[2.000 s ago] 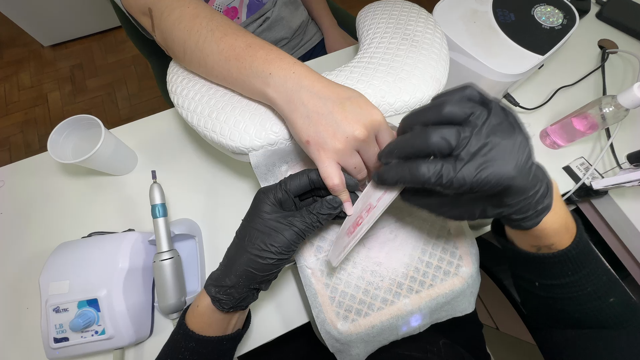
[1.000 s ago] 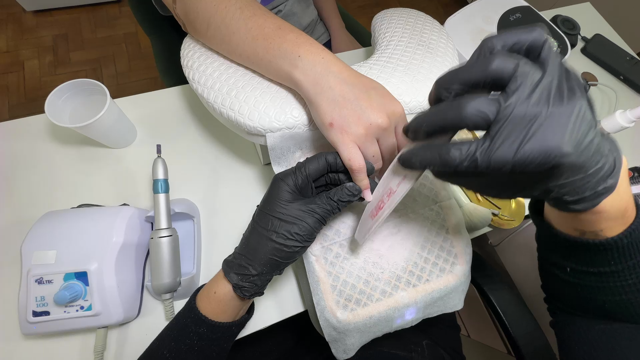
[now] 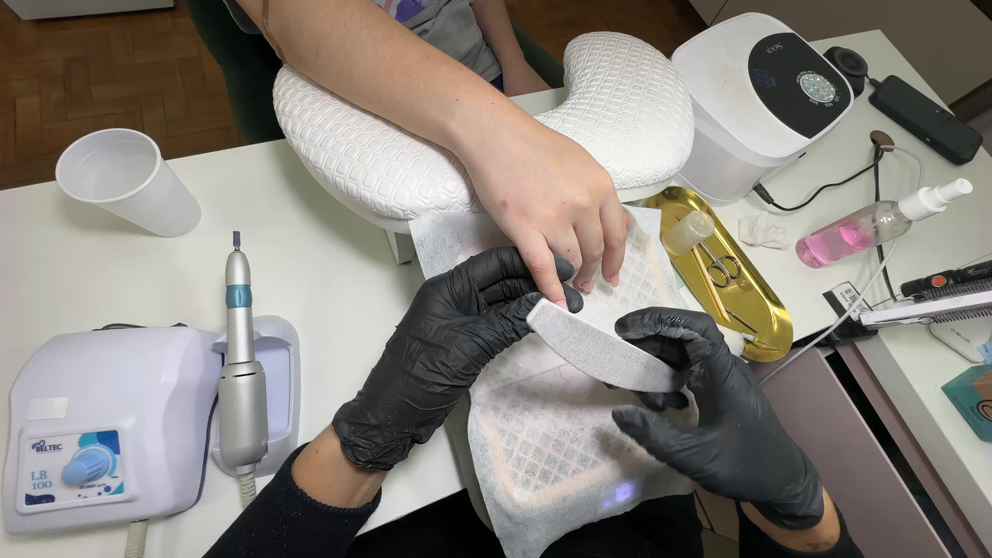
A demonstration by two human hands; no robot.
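Observation:
Black gloves cover both of my hands. My left hand (image 3: 457, 333) grips a fingertip of another person's hand (image 3: 554, 186), whose forearm lies over a white textured armrest. In my right hand (image 3: 697, 395) is a grey half-moon nail file (image 3: 604, 349), held near its right end between the fingers, with my thumb apart below it. The file's other end is at the held fingertip, beside my left thumb. Beneath both hands, a white cloth (image 3: 558, 434) covers a lattice-patterned device with a small bluish light showing through.
At left stand a plastic cup (image 3: 128, 182), an electric nail drill (image 3: 242, 372) and its control box (image 3: 108, 418). To the right are a gold tray (image 3: 759, 310) with scissors, a white nail lamp (image 3: 759, 101), a spray bottle of pink liquid (image 3: 852, 232) and cables.
My right hand has come down and turned; the file's plain grey abrasive face now shows instead of the side with pink markings. My left hand still holds the person's finger.

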